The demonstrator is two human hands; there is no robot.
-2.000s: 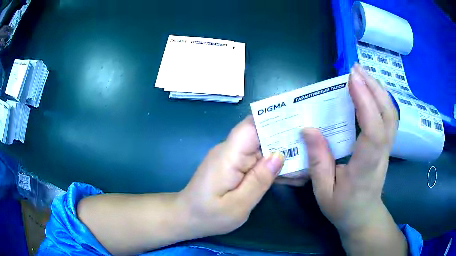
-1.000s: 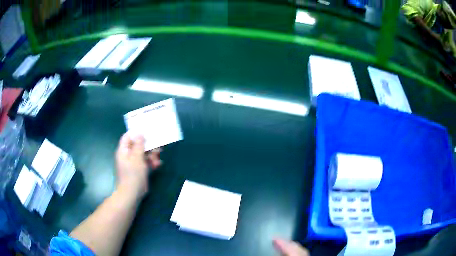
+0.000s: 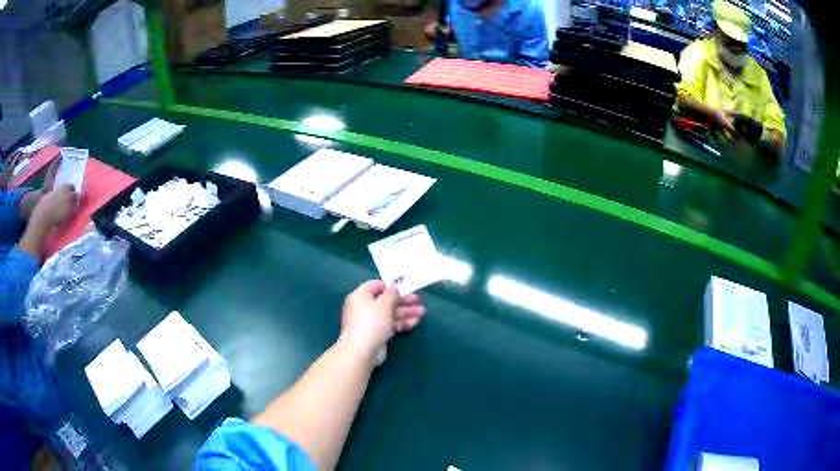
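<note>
My left hand point(image 3: 373, 317) holds a white card point(image 3: 406, 260) by its near edge, out over the dark green bench point(image 3: 442, 386). The card has a dark title line at its top and a small dark mark low down, near my fingers. Two leaning bundles of white cards point(image 3: 184, 363) stand at the lower left. A sliver of white shows at the bottom edge. The label roll point(image 3: 728, 463) is cut off at the bottom right. My right hand is out of the picture.
Blue bin point(image 3: 760, 414) at lower right, white stacks point(image 3: 737, 317) behind it. Black tray point(image 3: 175, 216) of white pieces, clear plastic bag point(image 3: 78, 285) and another person's hands at left. White boxes or papers point(image 3: 322, 179) beyond my card. Green edging point(image 3: 553, 191); two people across the bench.
The view has swung up and left. My left hand has gone from working on the card with my right hand to holding it alone, farther out. My right hand has left the picture.
</note>
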